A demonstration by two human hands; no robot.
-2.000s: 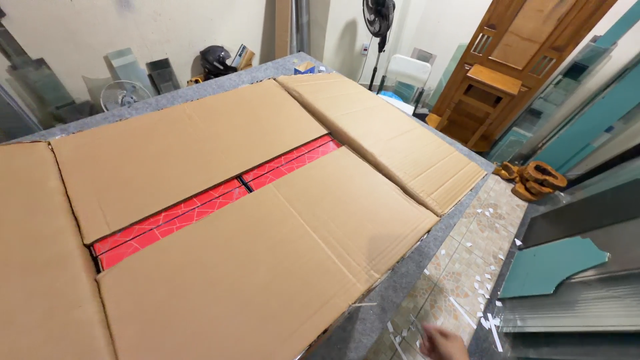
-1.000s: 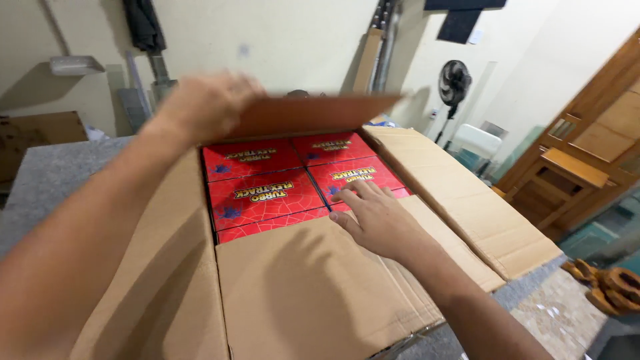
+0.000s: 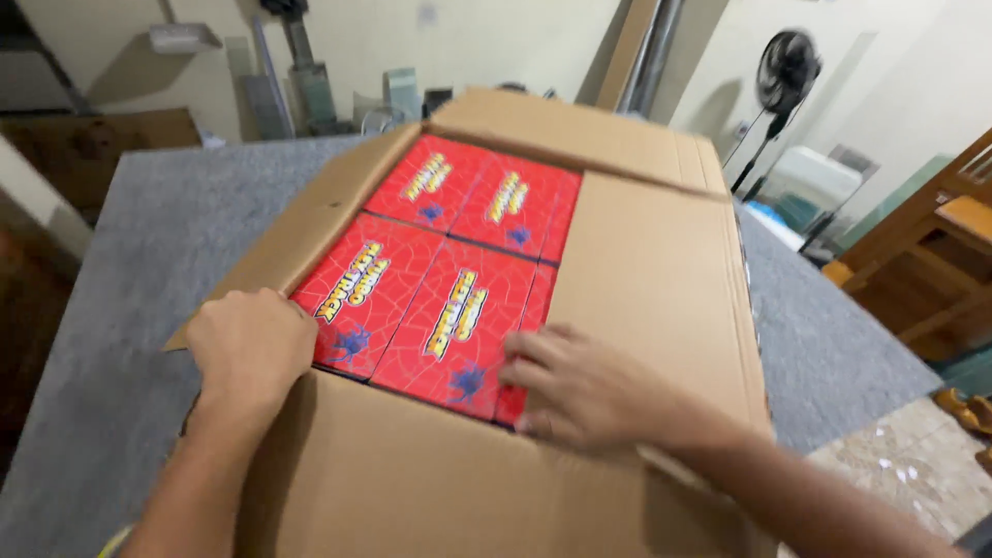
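Observation:
A large cardboard carton [image 3: 434,473] lies on a grey-covered table, its top partly uncovered. Several red boxes [image 3: 457,310] with web patterns, blue spiders and yellow-white lettering are packed in it side by side. My left hand [image 3: 252,333] grips the folded-back left flap [image 3: 302,209] near the carton's near left corner, fingers curled over its edge. My right hand [image 3: 573,387] rests at the inner edge of the right flap [image 3: 659,294], fingertips over the nearest red boxes; whether it grips the flap is not clear. The far flap [image 3: 573,139] lies folded outward.
The grey table [image 3: 132,256] extends on both sides of the carton. Behind stand glass pieces [image 3: 401,93] and a cardboard length [image 3: 628,54] against the wall. A black pedestal fan [image 3: 787,74], a white chair [image 3: 814,182] and wooden furniture [image 3: 930,256] are at the right.
The flap that my left hand held raised a second ago is now folded out to the left. The red boxes, mostly covered two seconds ago, show more fully. My right hand has moved toward the near side.

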